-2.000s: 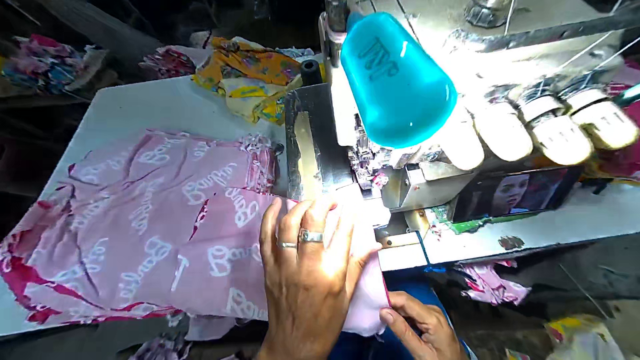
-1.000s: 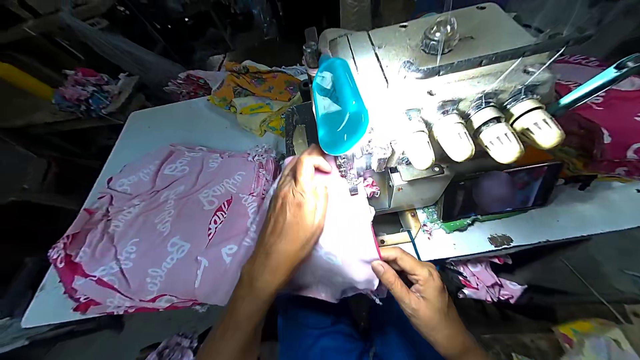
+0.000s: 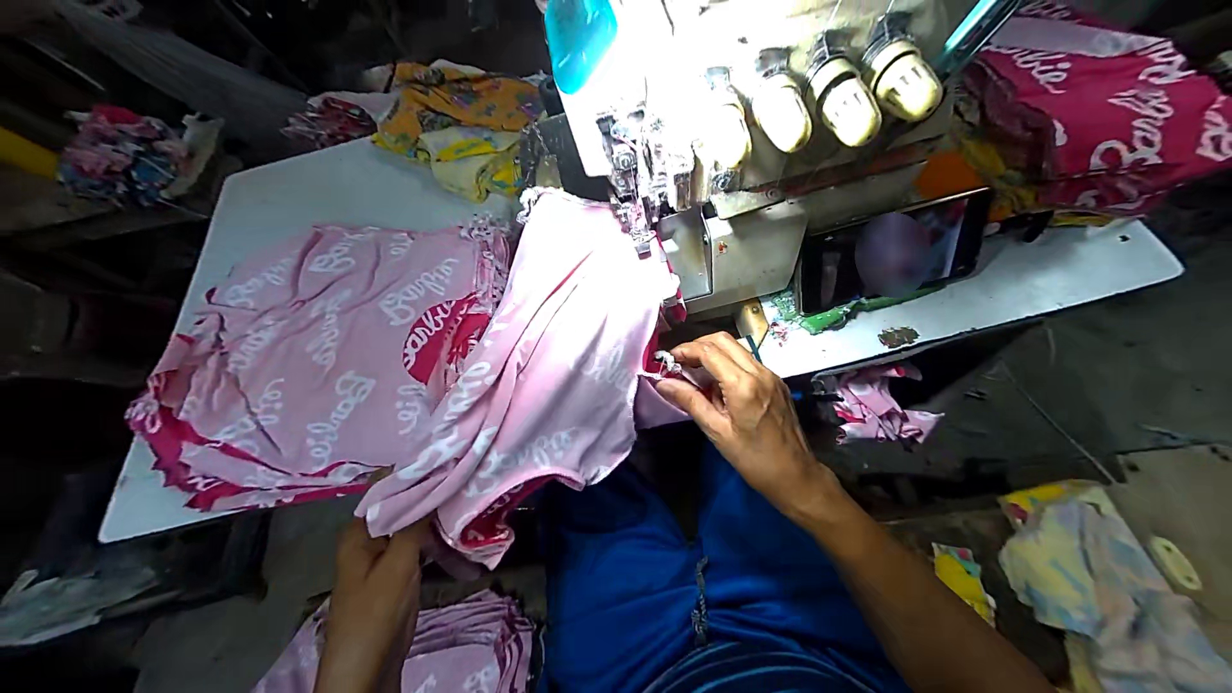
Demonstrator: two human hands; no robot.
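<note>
A pink printed fabric piece hangs from the presser foot area of an overlock sewing machine down over the table's front edge. My right hand pinches the gathered right edge of that piece between thumb and fingers, just below the machine's front. At the lower left my left hand is beneath the hanging lower end of the same piece; its fingertips are hidden by the cloth. A stack of pink printed fabric pieces lies on the table, left of the piece under the machine.
The white table carries a phone right of the machine. Yellow printed cloth lies behind the stack, and dark pink cloth at the right. More pink pieces are below the table at lower left.
My left hand has moved from on top of the fabric near the machine down to the table's front left. The fabric's lower end now hangs toward that hand. The view has shifted.
</note>
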